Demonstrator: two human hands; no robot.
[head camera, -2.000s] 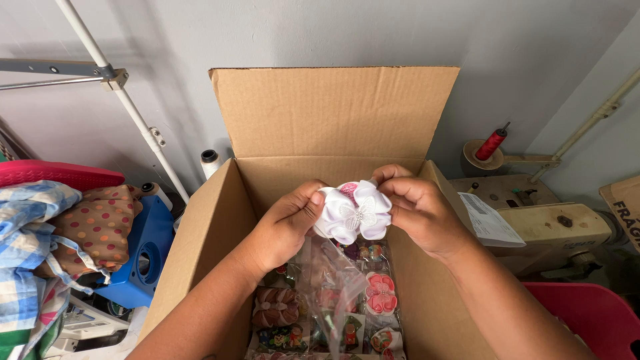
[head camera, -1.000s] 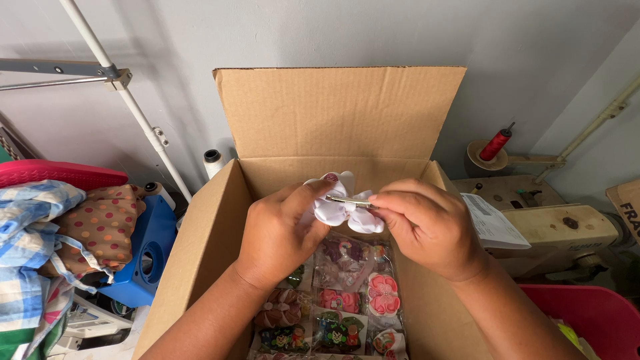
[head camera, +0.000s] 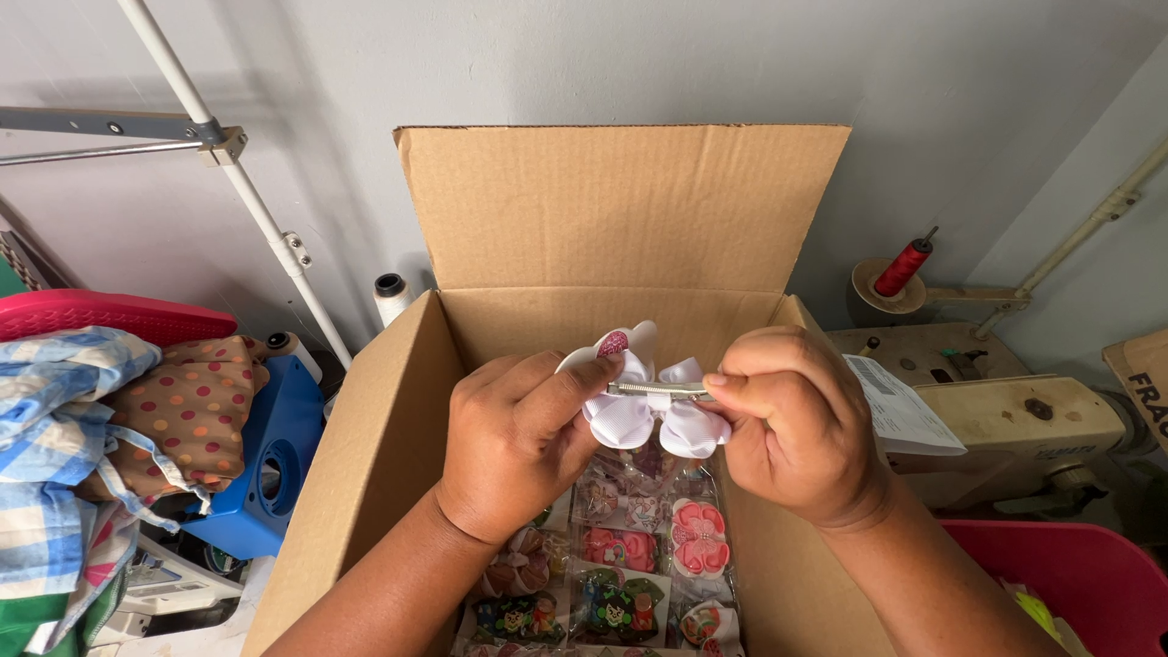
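A white ribbon hair bow (head camera: 695, 431) is held up over the open cardboard box, its back turned to the camera. A silver metal hair clip (head camera: 657, 390) runs across that back. My left hand (head camera: 529, 438) grips the bow's left side, thumb near a pink glittery patch (head camera: 612, 343). My right hand (head camera: 798, 424) pinches the right end of the clip between thumb and finger. Below, bows in clear plastic packets, among them a coral pink bow (head camera: 700, 538), lie in the box.
The cardboard box (head camera: 620, 210) has its back flap raised. Left are bundled fabrics (head camera: 182, 401), a blue machine part (head camera: 287, 447) and a white pole (head camera: 265, 210). A sewing machine (head camera: 1013, 429), red thread spool (head camera: 903, 267) and red tub (head camera: 1058, 566) stand at the right.
The bow has been turned from its front, seen two seconds ago, to its back, where the clip shows. Both hands have moved slightly towards me with it.
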